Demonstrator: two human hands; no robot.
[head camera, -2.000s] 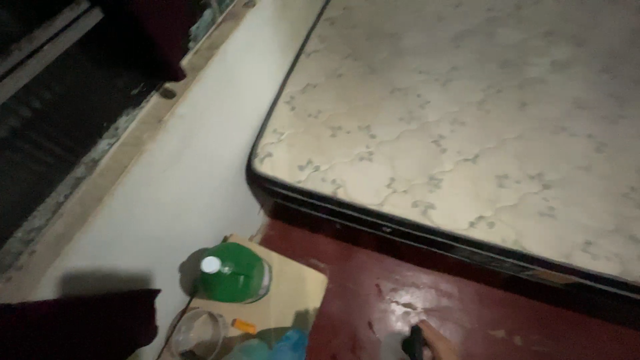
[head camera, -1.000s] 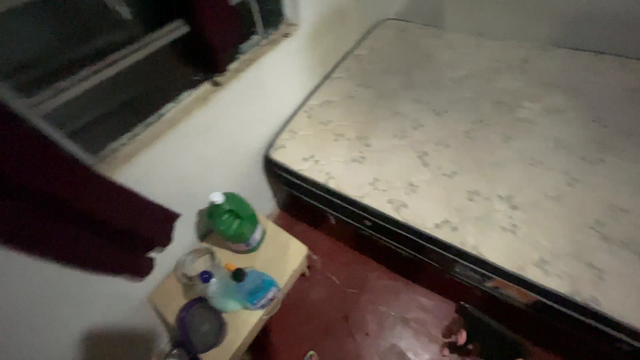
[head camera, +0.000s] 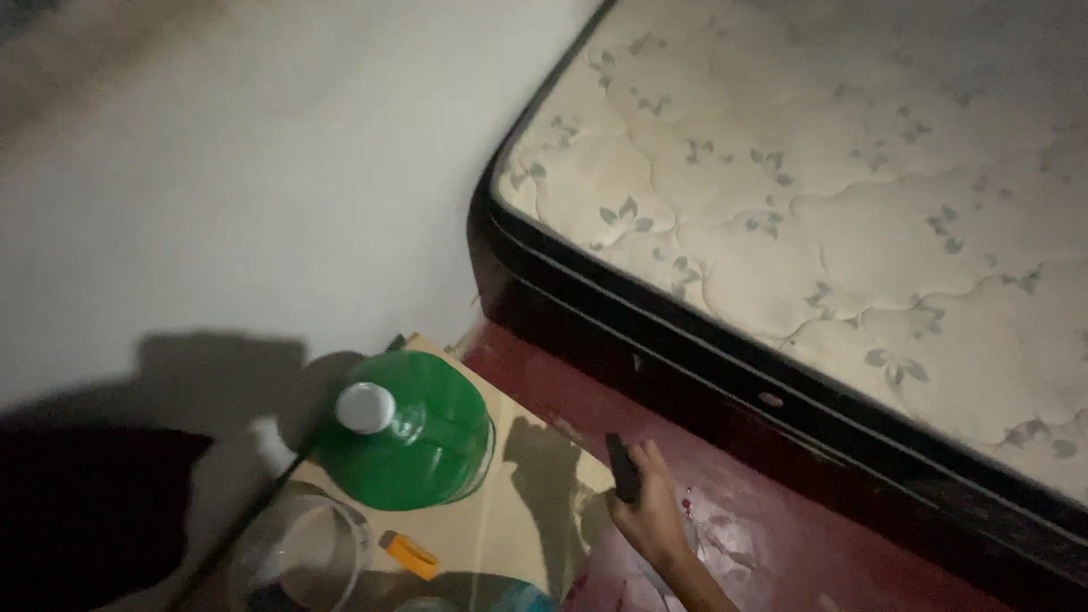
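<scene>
My right hand (head camera: 654, 514) reaches in from the bottom edge, its fingers closed around a small black object (head camera: 625, 469), perhaps a handle; its kind is unclear. It is beside the right edge of a light wooden table (head camera: 501, 527), over the red floor. On that table stands a large green plastic bottle (head camera: 408, 433) with a white cap. In front of the bottle are an orange object (head camera: 410, 554) with a dark end and a clear round container (head camera: 361, 531). Part of a blue item (head camera: 523, 597) shows at the bottom edge. My left hand is out of view.
A floral-patterned mattress (head camera: 765, 195) with black sides fills the upper right. A white wall (head camera: 255, 187) runs along the left. Dark cloth (head camera: 93, 510) hangs at the lower left, near the table. The red floor (head camera: 731, 518) bears shiny patches between table and bed.
The view has swung down, closer to the table and the mattress corner. My right hand with the black object, at the bottom edge two seconds ago, now shows more fully beside the table.
</scene>
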